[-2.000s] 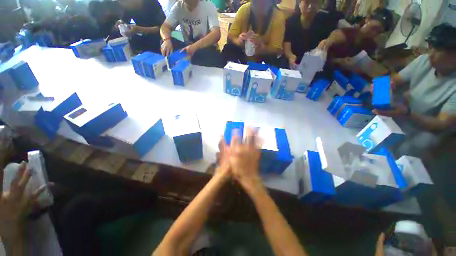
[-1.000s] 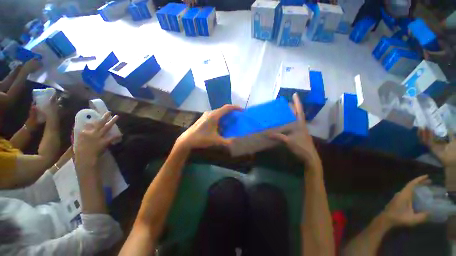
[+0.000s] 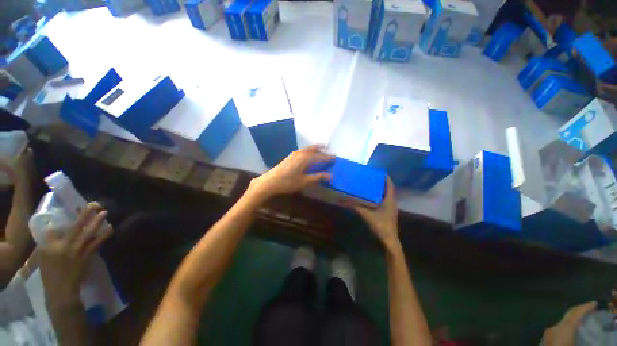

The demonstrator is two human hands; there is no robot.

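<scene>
A blue and white retail box point(image 3: 357, 180) lies between my hands at the table's near edge, its blue side facing up. My left hand point(image 3: 294, 173) holds its left end, with fingers over the top. My right hand point(image 3: 380, 215) holds its right end from below and the side. The box's underside is hidden. Just behind it on the table stands a white-topped box point(image 3: 404, 125) beside a blue box point(image 3: 440, 145).
More boxes stand along the near edge, such as one at left point(image 3: 265, 111) and one at right point(image 3: 490, 192). An open box point(image 3: 561, 209) is far right. Rows of boxes stand at the back. Other people's hands hold white products at left point(image 3: 67, 236) and lower right.
The box has moved forward from over my lap to the table edge, and both hands moved with it. Two seconds ago my hands were together over the table.
</scene>
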